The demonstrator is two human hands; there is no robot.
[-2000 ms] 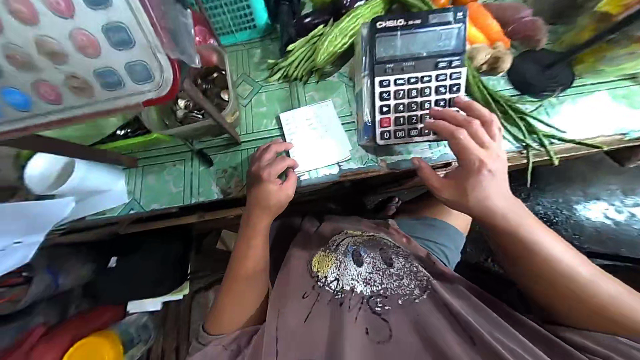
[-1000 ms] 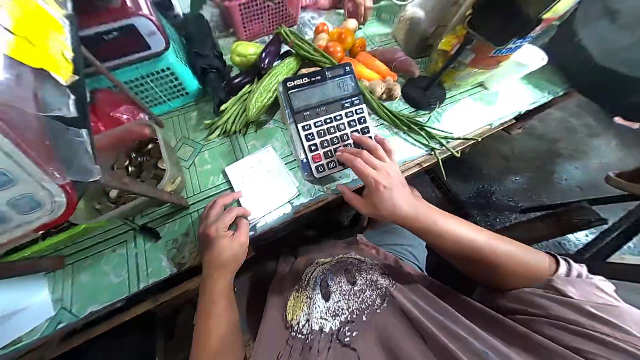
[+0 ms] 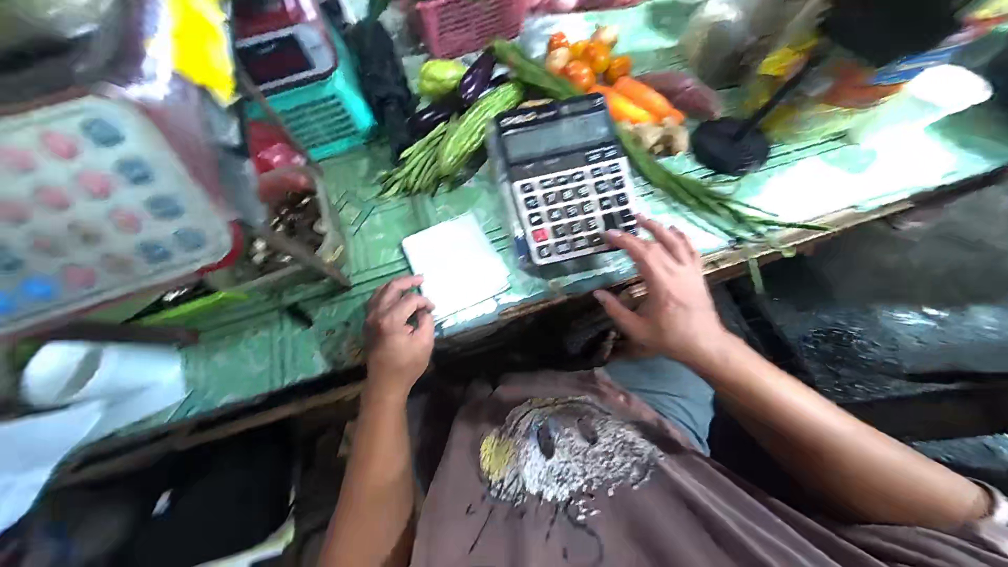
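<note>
A black desk calculator (image 3: 567, 181) with light-framed keys lies tilted on the green table (image 3: 260, 354). The fingertips of my right hand (image 3: 661, 283) are at its lower right keys, with the thumb spread below the calculator's corner and nothing held. A square stack of white paper (image 3: 457, 264) lies left of the calculator. My left hand (image 3: 400, 323) rests at the table's front edge beside the paper, fingers loosely curled and apart, the fingertips near the paper's left edge. Whether they touch it is not clear. Any writing on the paper is too blurred to see.
Behind the calculator lie a ridged gourd (image 3: 480, 126), eggplants, tomatoes (image 3: 587, 63), carrots (image 3: 642, 98) and long green beans (image 3: 685, 189). A black round stand base (image 3: 731, 146) is to their right. Left are a bin of small dark items (image 3: 291, 228), a teal basket (image 3: 319, 118) and a clear-lidded box (image 3: 94, 197).
The view has shifted between frames. My right hand stays at the calculator's lower right keys, its fingers slightly moved. My left hand stays beside the paper.
</note>
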